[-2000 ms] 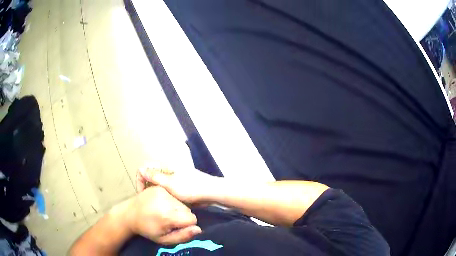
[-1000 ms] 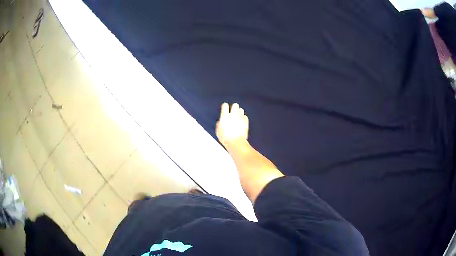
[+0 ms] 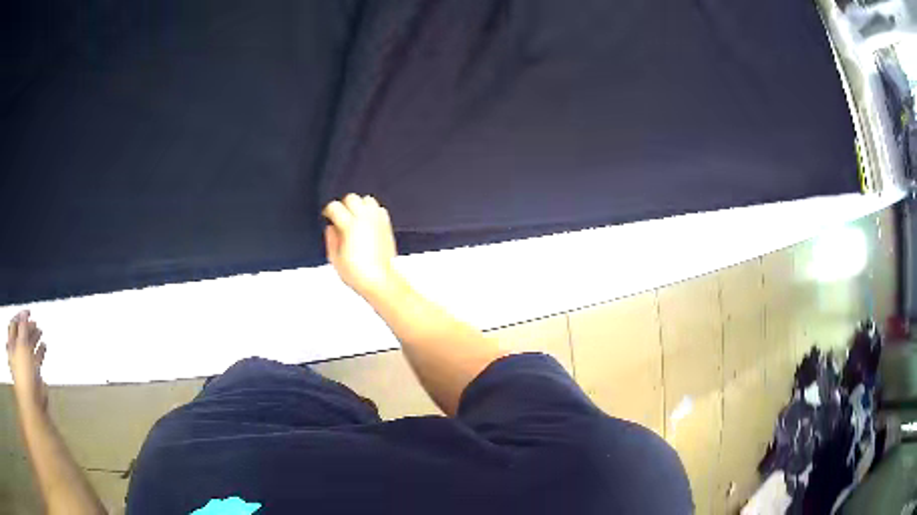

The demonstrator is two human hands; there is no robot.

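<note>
A large dark navy or black fabric ply (image 3: pixel 603 121) covers the table, its edge running along the white table margin (image 3: pixel 563 272). My right hand (image 3: pixel 360 239) is at this edge, left of centre, its fingers curled on the cloth. Folds run from the hand up across the fabric. The fingertips are partly hidden in the dark cloth. My left hand (image 3: pixel 25 350) is at the far left over the white margin, fingers apart, and holds nothing visible.
Below the table edge is a pale tiled floor (image 3: pixel 613 347). A heap of dark and white scraps (image 3: pixel 819 422) lies on the floor at the lower right. A pale rail (image 3: pixel 867 111) stands at the table's right end, with other equipment beyond it.
The view has turned, so the table edge now runs across the picture. My right hand, earlier resting on the cloth, is now curled at its edge. My left hand has come into view.
</note>
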